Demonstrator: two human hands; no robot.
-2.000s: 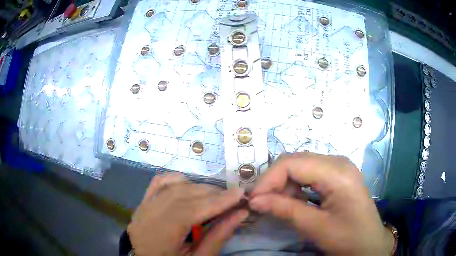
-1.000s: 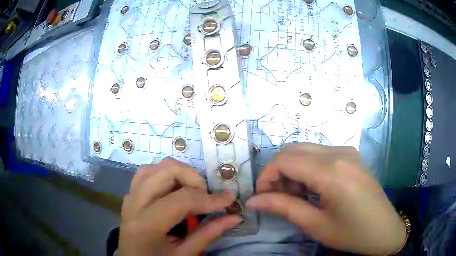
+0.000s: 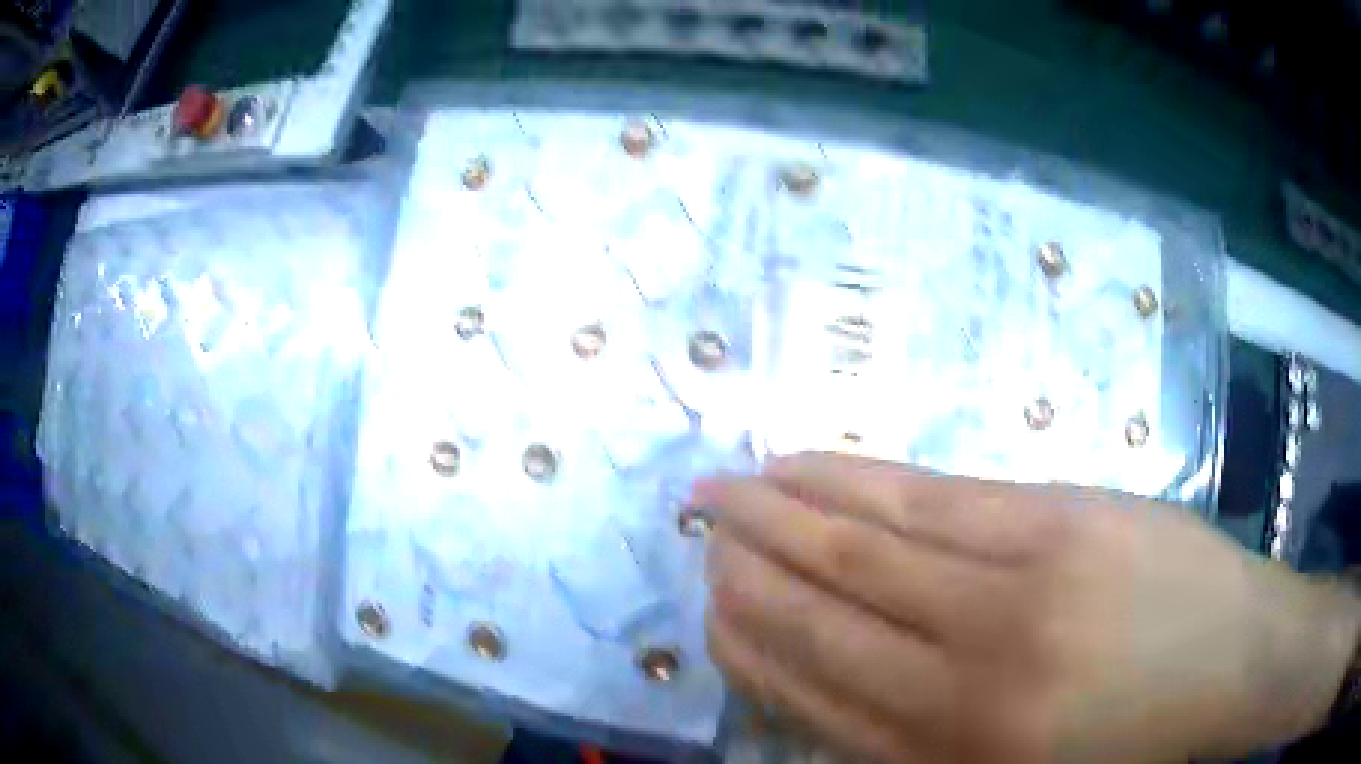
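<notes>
My right hand lies over the lower right of the large clear tray, fingers pointing left and held close together. Its fingertips are at a small round copper-coloured disc; whether they grip it I cannot tell. Other such discs, one at the lower middle, lie spread over the white printed sheet with the tray. My left hand is out of view. The strip fixture is not clearly seen; a pale blurred piece shows at the bottom beside my right hand.
A second clear tray is at the left. A strip fixture lies on the green surface behind. A red button is on a panel at upper left. A row of small shiny parts runs down the right.
The view has shifted, showing more green surface behind the tray. My left hand has gone out of view. The strip with discs no longer lies plainly across the middle. My right hand reaches over the tray.
</notes>
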